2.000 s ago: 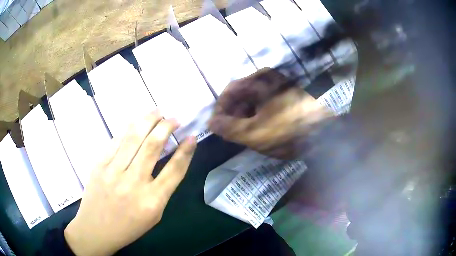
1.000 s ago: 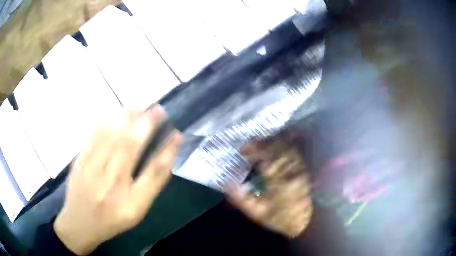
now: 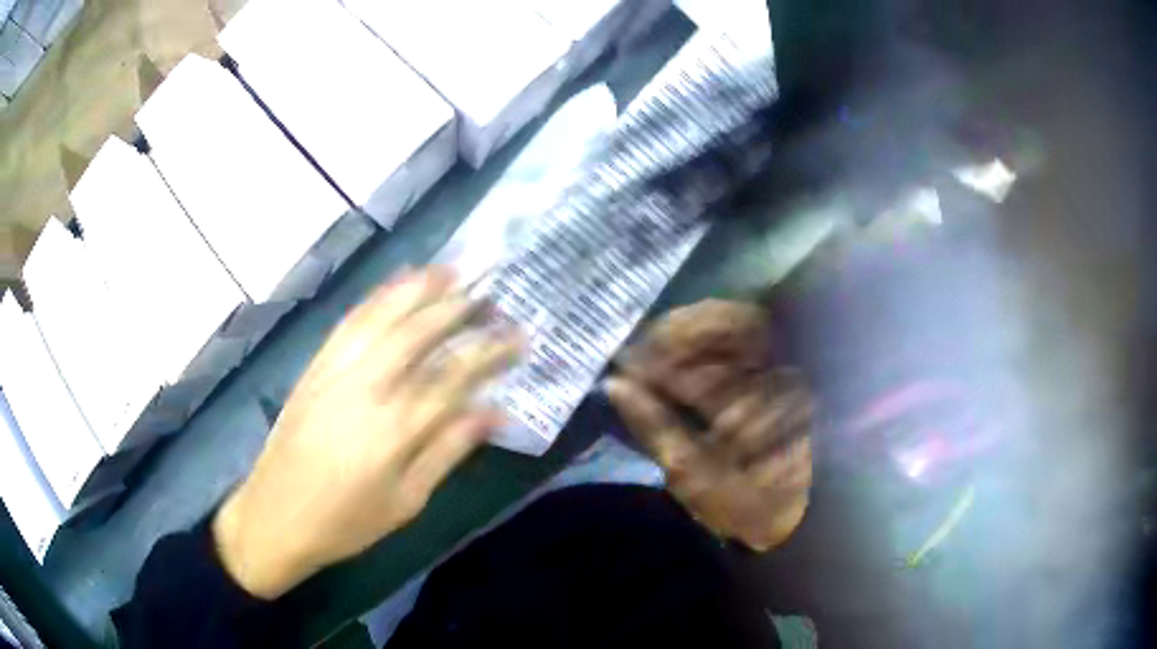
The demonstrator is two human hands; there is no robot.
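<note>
A label sheet (image 3: 571, 273) with dense rows of small black print lies slanted across the table edge. My left hand (image 3: 381, 406) is on its lower left corner, fingers spread and blurred; whether it grips the sheet is unclear. My right hand (image 3: 723, 425) is just right of the sheet's lower end, fingers bent, dark and blurred; I cannot tell if it holds anything. A row of white boxes (image 3: 184, 241) overlaps like steps from lower left to the top, with end flaps standing up at the far side.
A tan board (image 3: 95, 76) lies behind the box row, with more white boxes (image 3: 23, 44) at the top left corner. The dark green table (image 3: 209, 431) runs below the row. A pink item (image 3: 920, 444) shows blurred at the right. The right side is hazy.
My left hand has moved off the boxes and right, onto the sheet. My right hand has left the box row and come down beside the sheet. The boxes sit higher in view.
</note>
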